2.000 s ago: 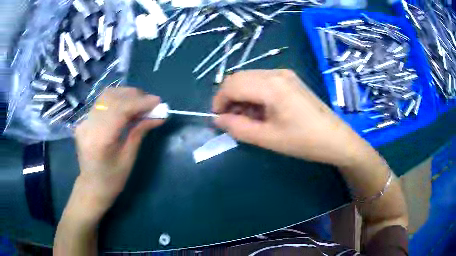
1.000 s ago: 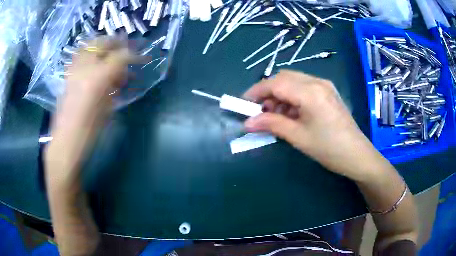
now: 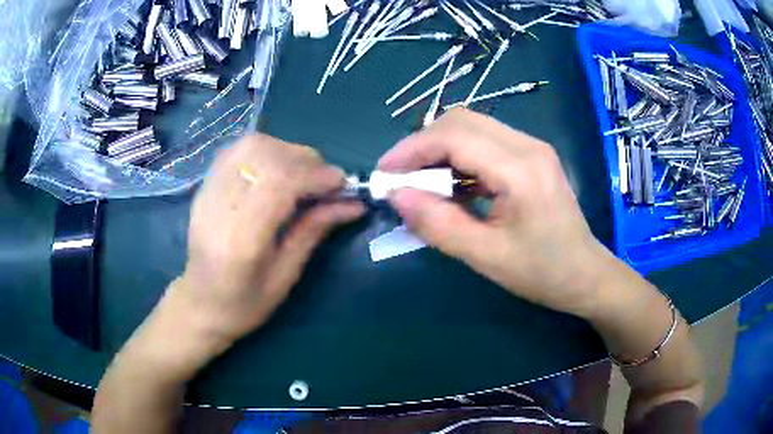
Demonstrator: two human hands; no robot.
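My right hand (image 3: 500, 199) holds a white sleeve (image 3: 413, 183) between thumb and fingers at mid-table. A thin stem with a yellowish tip (image 3: 463, 181) sticks out of the sleeve's right end. My left hand (image 3: 271, 220) has its thumb and fingertips closed at the sleeve's left end, on a small shiny piece (image 3: 358, 182) that is mostly hidden and blurred. I cannot tell if it is a metal tube. A flat white strip (image 3: 397, 243) lies on the dark green table just below my right fingertips.
An open clear bag of metal tubes (image 3: 131, 93) is at left, above a black glossy object (image 3: 76, 275). Loose stem inserts (image 3: 424, 72) and white sleeves (image 3: 310, 17) lie at the top. A blue tray (image 3: 623, 246) of silver units is at right. A small white ring (image 3: 298, 390) lies near the front edge.
My left hand has come back from the bag to the sleeve's left end, where the thin rod stuck out. My right hand still holds the white sleeve. The view has shifted slightly.
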